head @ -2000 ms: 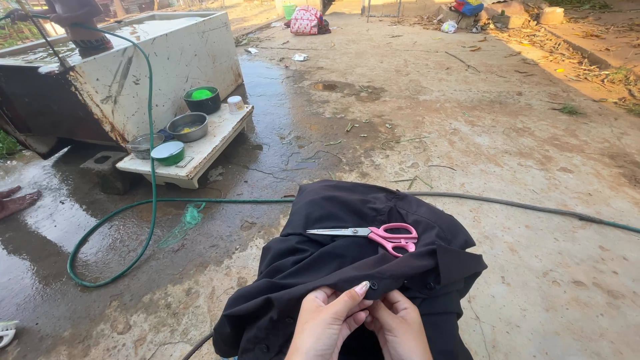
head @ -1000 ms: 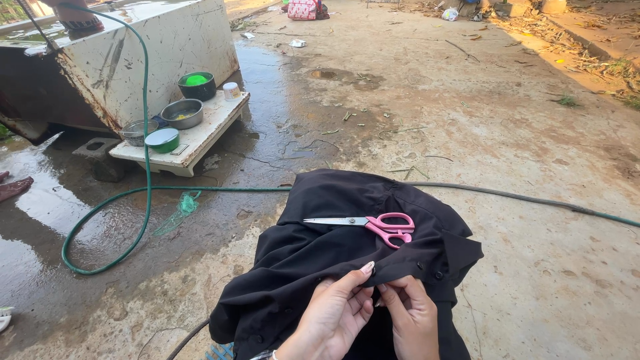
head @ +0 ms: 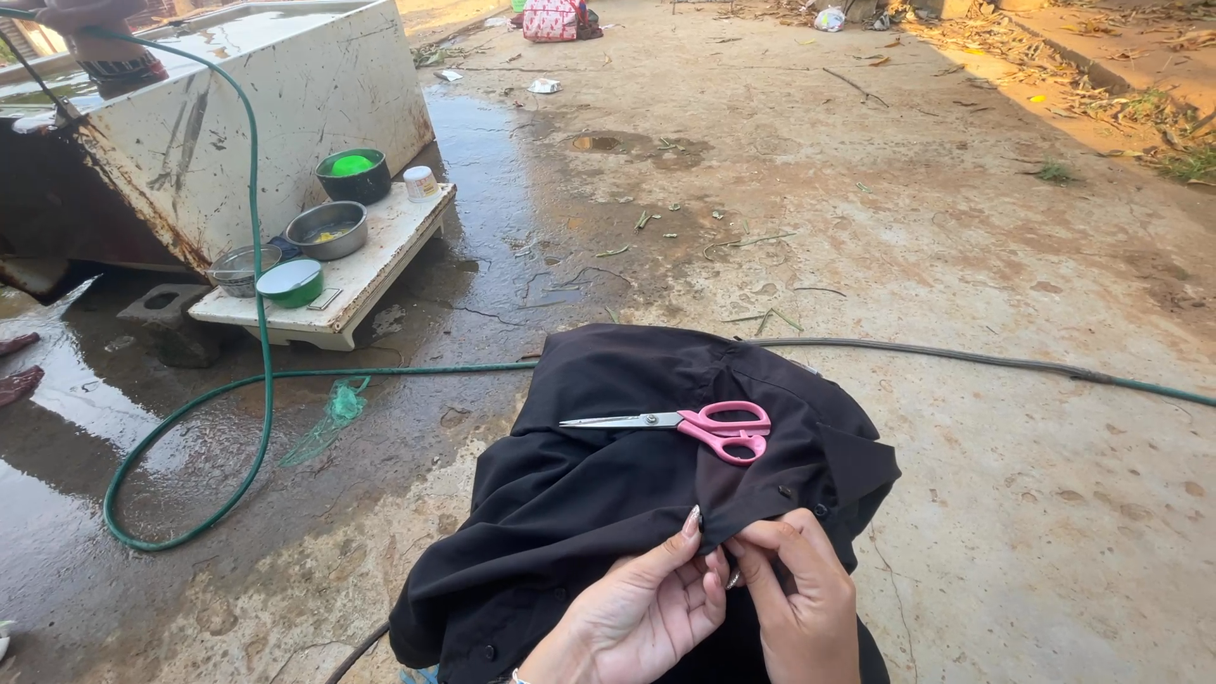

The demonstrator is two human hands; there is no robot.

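Note:
A black buttoned garment (head: 608,484) lies bunched before me, its collar and several dark buttons showing. Pink-handled scissors (head: 679,421) rest on top of the cloth with blades together, pointing left. My left hand (head: 641,603) pinches the garment's edge between thumb and fingers, just below the scissors. Close on its right, my right hand (head: 798,589) grips the same edge with thumb and forefinger. The fingertips of both hands nearly meet. What lies between them is partly hidden by fingers and cloth.
A green hose (head: 261,294) loops over wet concrete and passes behind the garment. At left, a low white stand (head: 399,247) holds bowls beside a rusty white water tub (head: 275,95); a person's hand (head: 57,14) is over the tub. A concrete block (head: 166,323) sits by the stand.
My hands have shifted along the garment's edge to the right, and the button seen by my fingertips two seconds ago is no longer between them. The scissors remain on the cloth.

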